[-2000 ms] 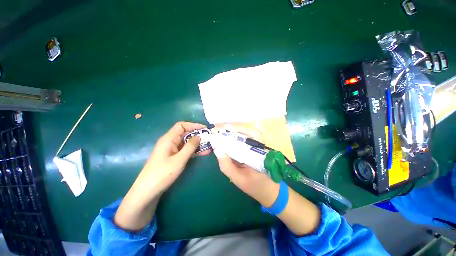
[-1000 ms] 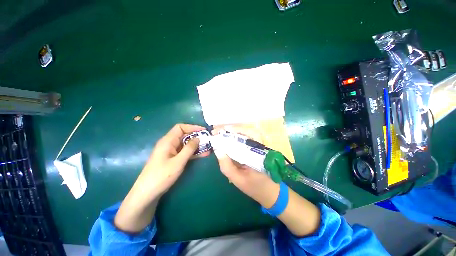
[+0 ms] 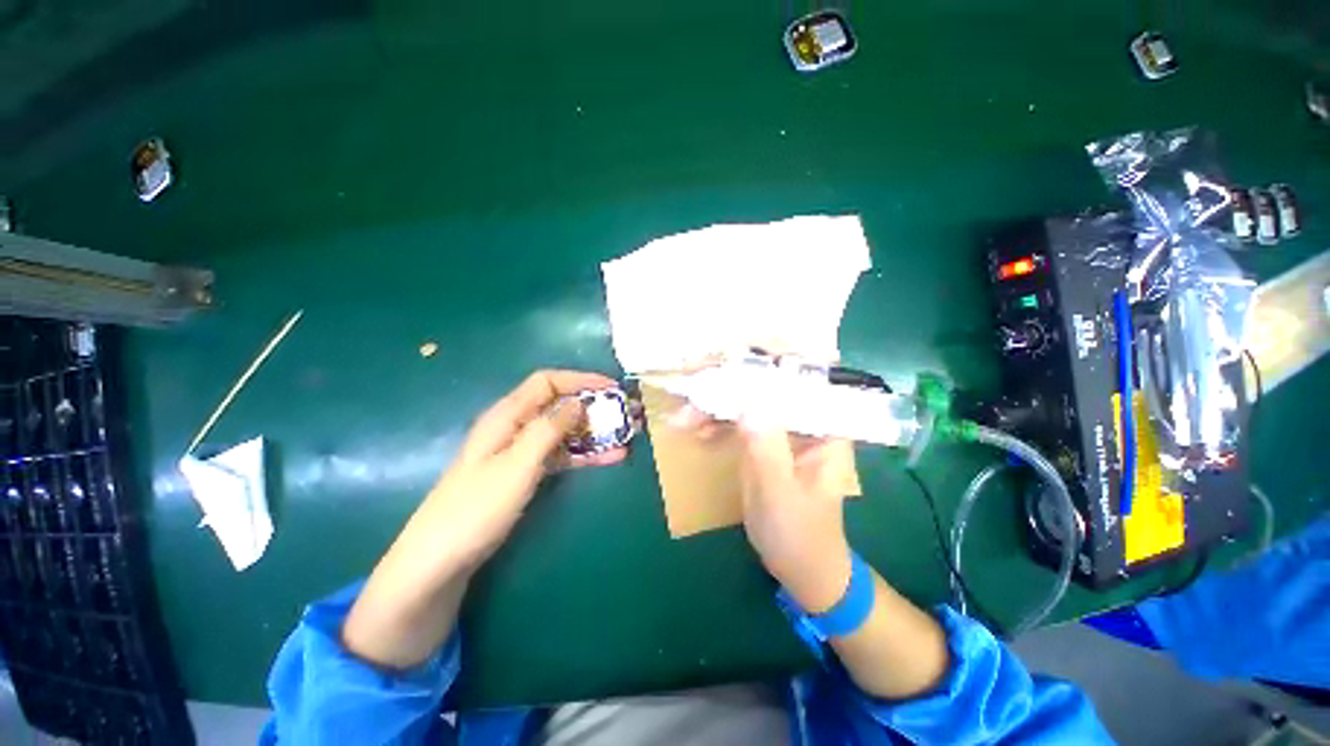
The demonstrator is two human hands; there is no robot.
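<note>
My left hand (image 3: pixel 514 445) holds a device housing (image 3: pixel 605 420) by its edges, its pale inside facing up, left of the paper. My right hand (image 3: pixel 788 488) grips a fat white glue syringe (image 3: pixel 839 408) with dark marks, held nearly level. The thin tip of the syringe points left toward the housing, near its upper right side; I cannot tell if they touch. A green adapter (image 3: pixel 934 415) caps the syringe's rear, and a clear air hose (image 3: pixel 1062 503) curves from it toward the black controller. A blue band is on my right wrist.
White paper (image 3: pixel 737 284) lies over tan cardboard (image 3: pixel 700 488). The black dispensing controller (image 3: pixel 1072 335) stands right, with a clear bag (image 3: pixel 1203 335) on it. Left are a thin stick (image 3: pixel 245 382), folded wipe (image 3: pixel 241 503), black tray (image 3: pixel 59 539) and metal rail (image 3: pixel 102 277). Other housings (image 3: pixel 820 41) lie at the back.
My right hand has moved right with the syringe, which has turned more level. Its tip has drawn back from the housing. More of the housing and cardboard shows. The view has shifted slightly.
</note>
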